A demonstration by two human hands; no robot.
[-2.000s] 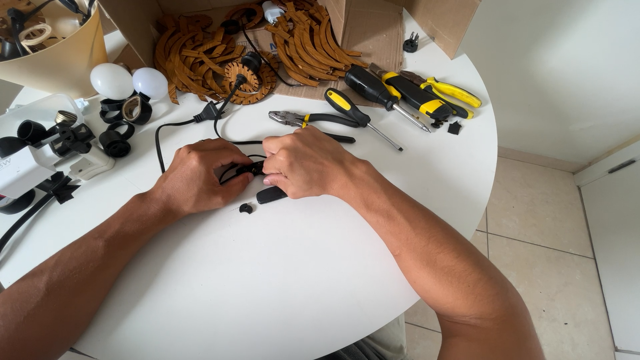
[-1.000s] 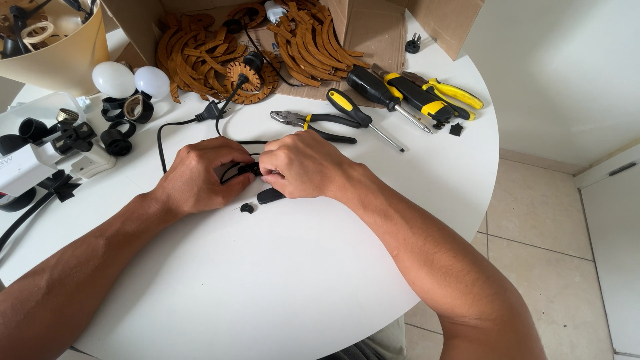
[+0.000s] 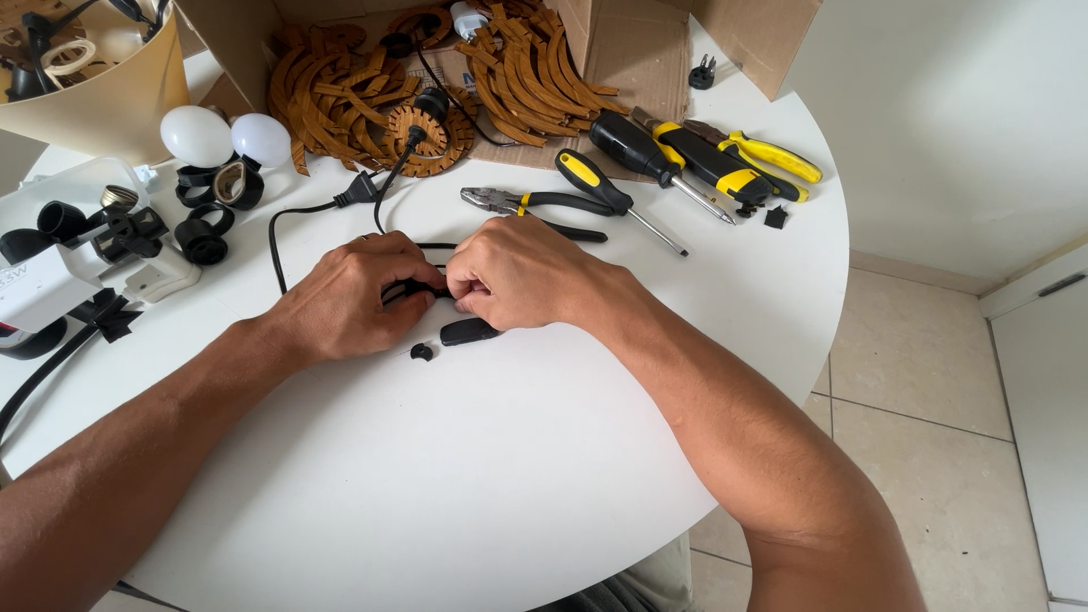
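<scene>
My left hand [image 3: 361,297] pinches a small black part on a black electrical cord [image 3: 274,242], just above the white tabletop. Against it, my right hand [image 3: 518,276] has its fingertips closed on the same part, which they mostly hide. Beside the right fingers lies an elongated black plastic piece [image 3: 469,331], with a small round black piece [image 3: 422,351] to its left. The cord runs back to a black plug [image 3: 357,190]. Combination pliers [image 3: 544,204] and a yellow-and-black screwdriver [image 3: 595,183] lie just behind my right hand.
A cardboard box [image 3: 633,68] holds curved brown wooden strips [image 3: 527,72]. White bulbs [image 3: 195,136] and black lamp sockets [image 3: 204,236] stand at the left, near a cream container [image 3: 140,93]. A larger screwdriver [image 3: 629,144] and yellow-handled pliers [image 3: 775,157] lie at the right.
</scene>
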